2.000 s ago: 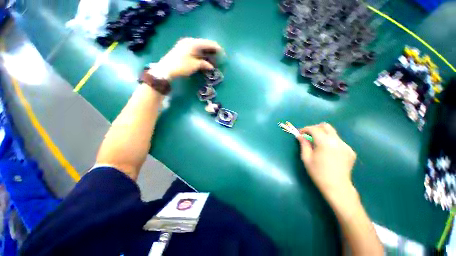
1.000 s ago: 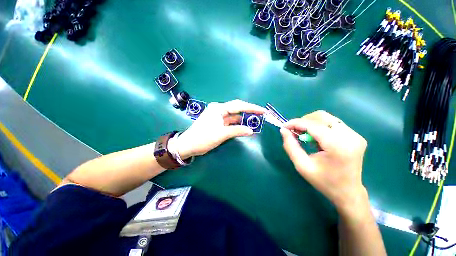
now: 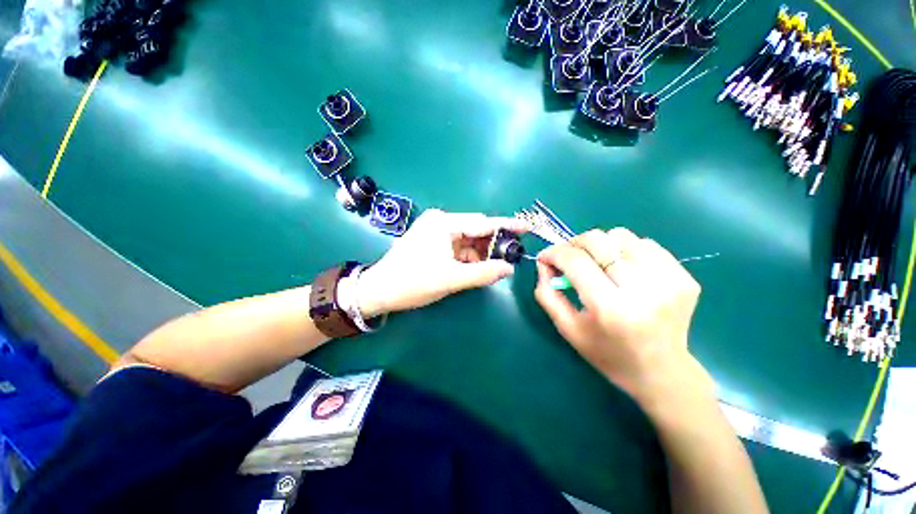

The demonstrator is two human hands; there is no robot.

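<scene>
My left hand (image 3: 427, 263) grips a black square-flanged connector (image 3: 506, 246) between thumb and fingers, its round centre turned toward my right hand. My right hand (image 3: 625, 306) pinches a thin pale wire at the connector's round end; whether its tip is inside I cannot tell. A thin wire end (image 3: 700, 258) sticks out behind my right hand. A fan of thin wires (image 3: 545, 221) shows above the right fingers. A bit of a green tool (image 3: 560, 284) shows under these fingers; the rest is hidden. Several loose connectors (image 3: 324, 153) lie left of centre, one on its side.
A pile of wired connectors (image 3: 606, 98) lies at the top centre. Yellow-ended short leads (image 3: 791, 95) and long black cables (image 3: 872, 201) lie at the right. Black parts (image 3: 126, 38) and clear plastic (image 3: 42, 30) are at the top left. A white strip (image 3: 773, 430) lies lower right.
My left hand went from the loose connectors to the centre and took one connector, now turned sideways. My right hand has moved left to it, and a thin wire now shows between them.
</scene>
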